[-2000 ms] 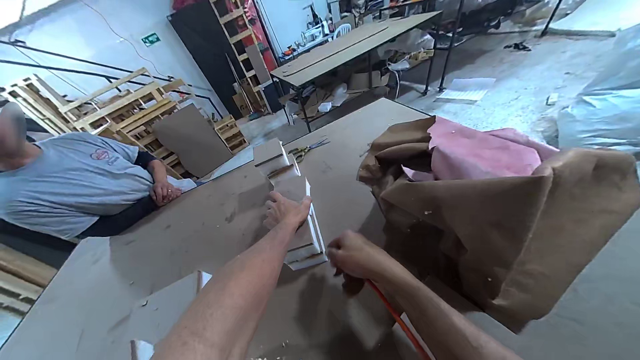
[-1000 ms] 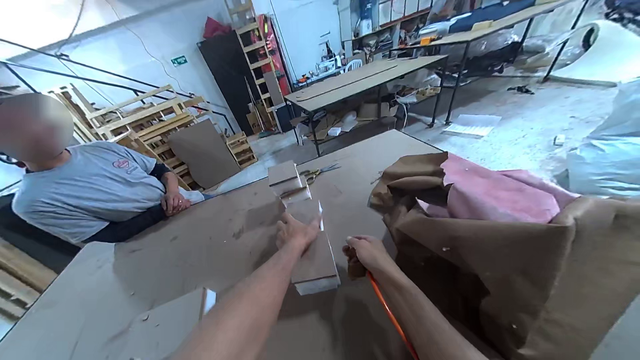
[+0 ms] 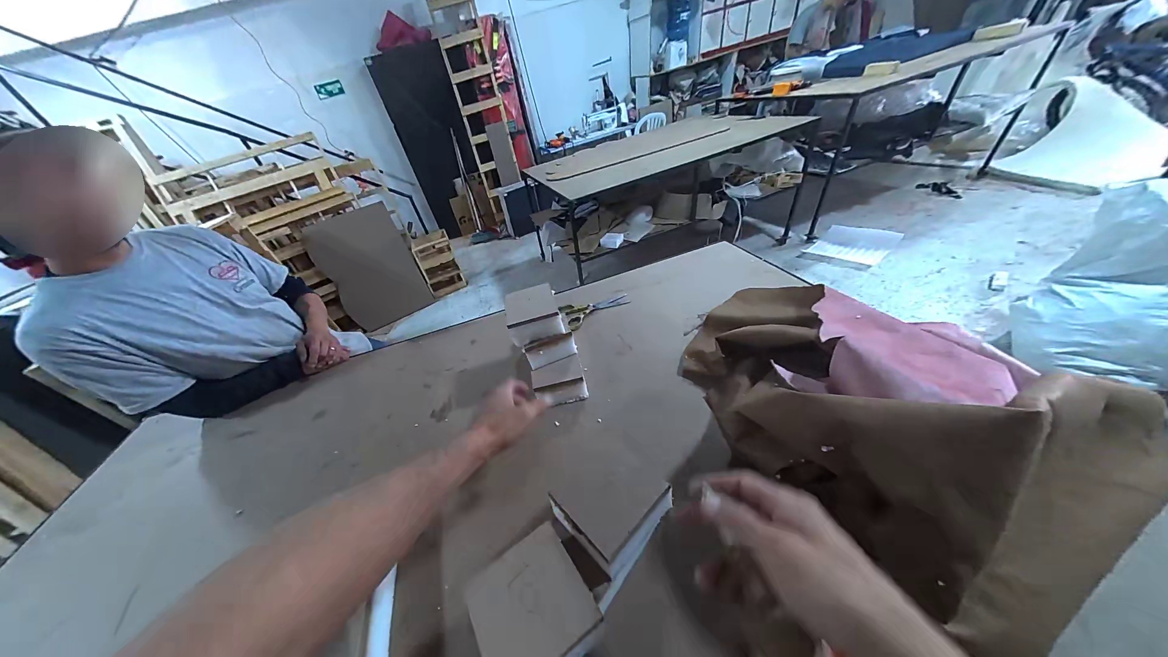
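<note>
My left hand point(image 3: 509, 412), loosely curled, is just left of the near end of a row of small board-topped white blocks point(image 3: 558, 376); whether it touches them or holds anything cannot be told. My right hand point(image 3: 744, 520) is blurred, to the right of two larger board pieces with white edges, one point(image 3: 613, 525) leaning against or overlapping the other point(image 3: 534, 593). Something small and brown seems to be under its fingers, and a bit of orange shows below the wrist. Yellow-handled scissors point(image 3: 584, 312) lie open beyond the blocks.
Brown sheet material point(image 3: 967, 465) with a pink piece point(image 3: 912, 351) is heaped on the right of the work table point(image 3: 319, 484). A person point(image 3: 173, 310) sits at the left edge with hands together. Another table point(image 3: 675, 151) stands behind, near wooden frames point(image 3: 274, 201).
The long piece under my left hand is no longer in the row; larger pieces now lie nearer to me. My left hand is off it, and my right hand has come nearer.
</note>
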